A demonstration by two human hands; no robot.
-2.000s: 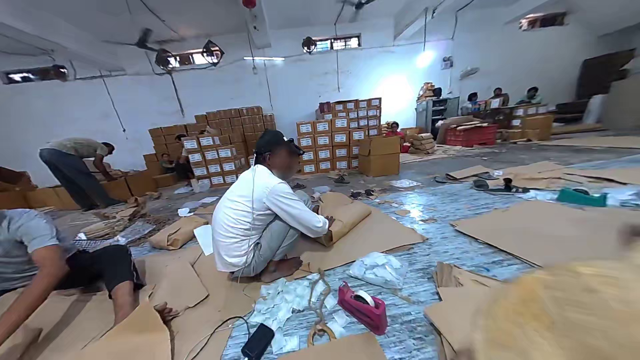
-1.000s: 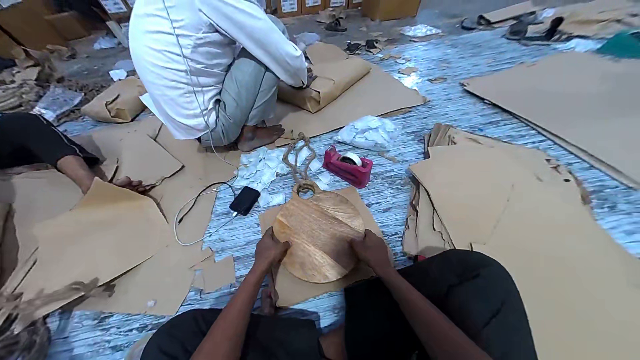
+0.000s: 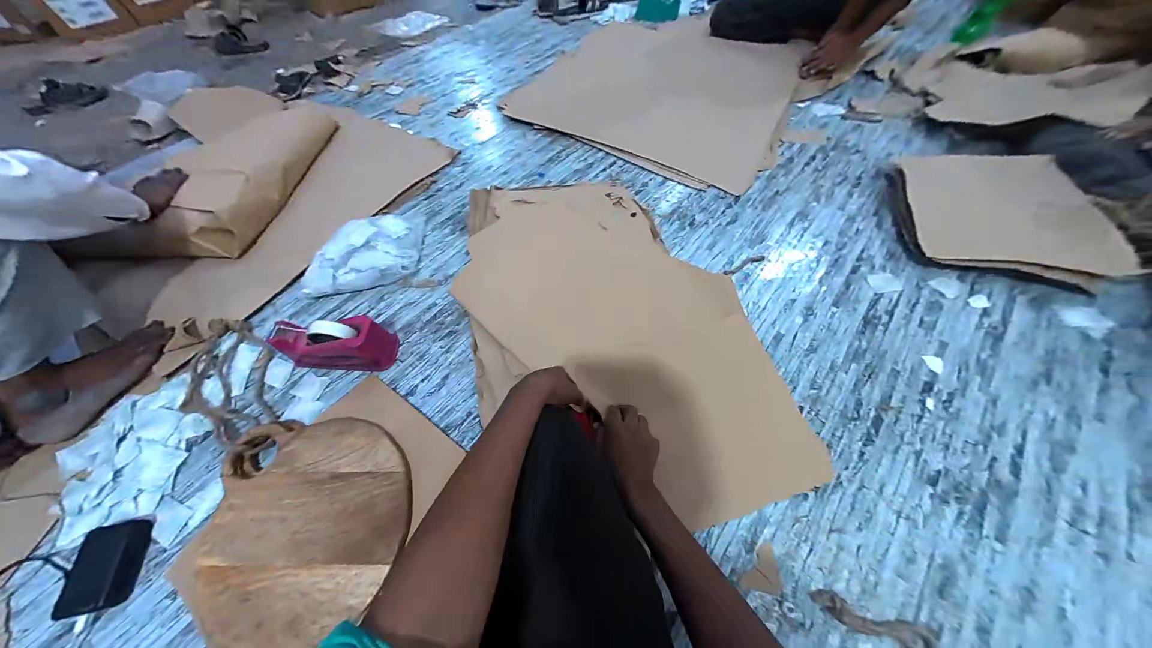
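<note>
My left hand and my right hand are close together in front of my knee, over the near part of a stack of brown paper sheets. A small red thing shows between them; its kind and which hand has it are unclear. At the lower left a round wooden board with a rope loop lies on a brown sheet. Beyond it stands a pink tape dispenser with a white roll.
A black phone with a cable lies at the lower left near paper scraps. A plastic bag sits beyond the dispenser. A co-worker's foot and a wrapped brown parcel are at left, more sheet stacks beyond.
Both hands have left the wooden board, which they held one second ago, and are now over the paper stack to its right. The view has turned right.
</note>
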